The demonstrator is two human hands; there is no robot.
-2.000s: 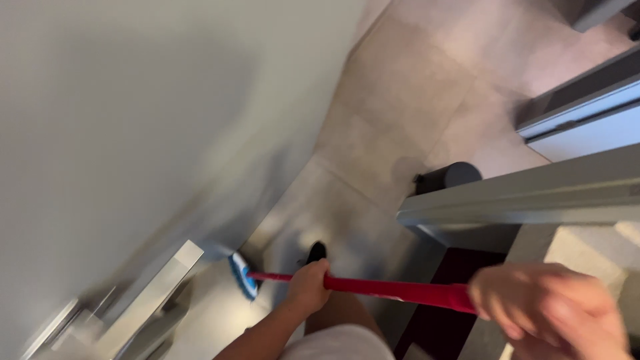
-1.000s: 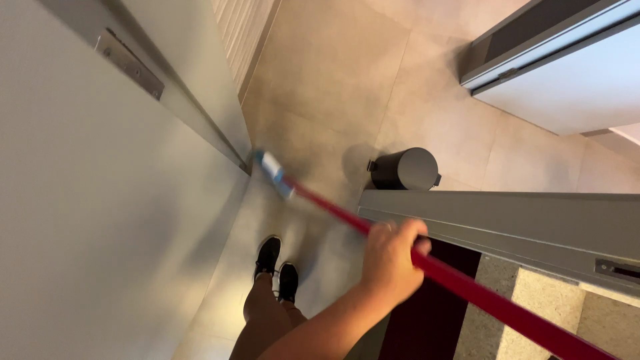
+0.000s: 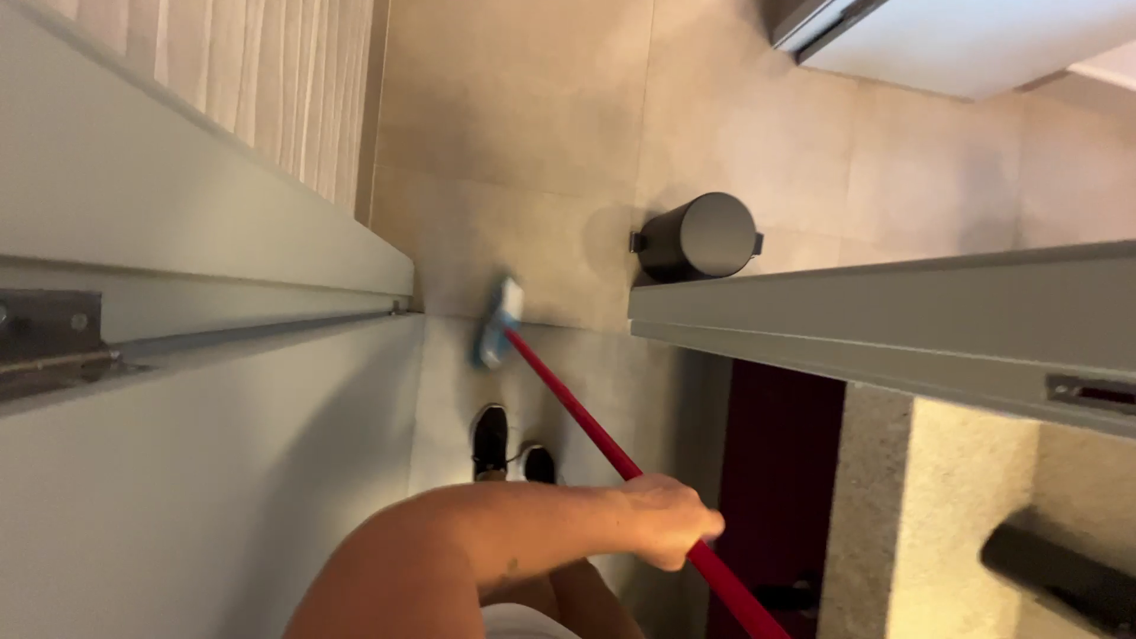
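Observation:
My left hand [image 3: 670, 522] is closed around the red handle of a broom [image 3: 581, 413], right of the middle near the lower edge. The handle slants from the lower right up to the blue and white broom head [image 3: 500, 324], which is blurred and lies on the tiled floor [image 3: 550, 240], just beyond my black shoes [image 3: 490, 439]. My left forearm reaches across from the lower left. My right hand is out of view, and the far end of the handle runs out of the frame at the bottom.
A black cylindrical bin [image 3: 710, 238] stands against the door frame [image 3: 852, 319] on the right. A pale door [image 3: 160, 479] with a metal hinge [image 3: 53, 333] is at left. A dark red surface [image 3: 781, 461] and a stone-like ledge [image 3: 874, 506] lie at lower right.
The broom head has moved away from the door-frame corner at left, out onto the floor. My right hand, on the handle two seconds ago, is out of view. The view has shifted.

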